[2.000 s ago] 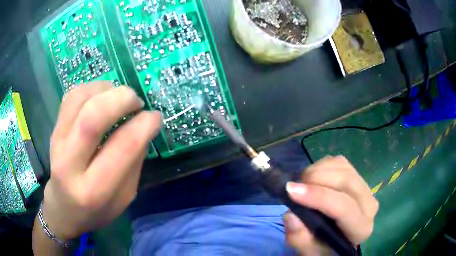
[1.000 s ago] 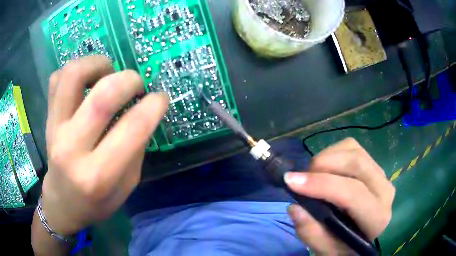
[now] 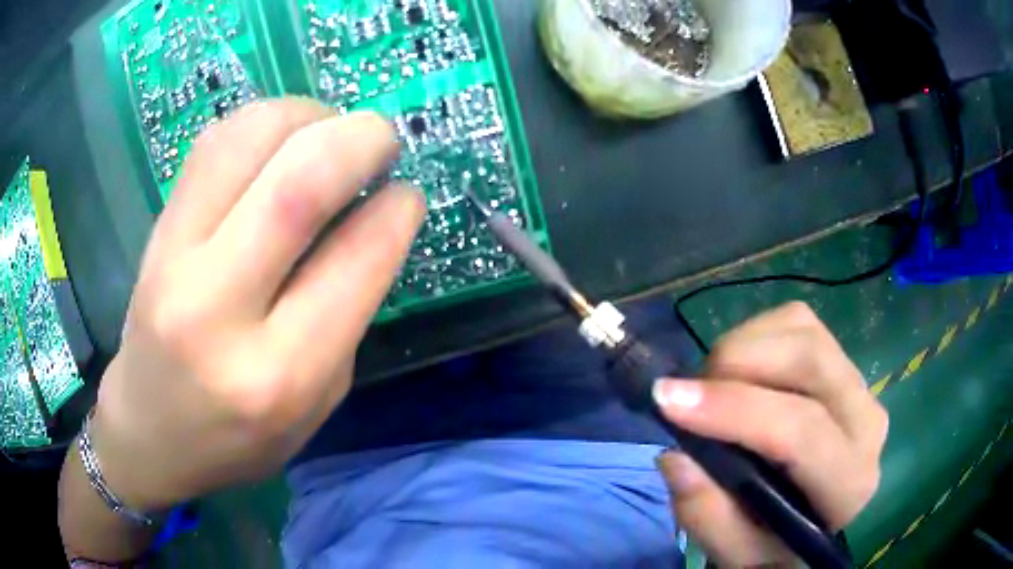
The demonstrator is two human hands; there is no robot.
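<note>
Two green circuit boards lie side by side on the bench; the right board (image 3: 461,111) shows many shiny joints, and the left board (image 3: 183,67) is partly behind my left hand. My right hand (image 3: 778,433) holds the black soldering iron (image 3: 655,383) like a pen, its grey tip at the lower part of the right board. My left hand (image 3: 267,300) is over the boards with thumb and forefinger pinched. A short bright strand of solder wire (image 3: 447,202) shows between those fingertips and the iron tip; the rest is hidden by the hand.
A whitish tub (image 3: 655,83) with grey metal scraps stands right of the boards. A yellow-brown sponge (image 3: 820,95) lies beside it, with black equipment (image 3: 889,56) beyond. Boards with a yellow strip (image 3: 31,311) lie at far left. A thin black cord (image 3: 778,278) hangs past the bench edge.
My left hand has moved up and right over the boards. My right hand and the iron have shifted slightly right. The boards, tub and sponge sit slightly further right and higher in view.
</note>
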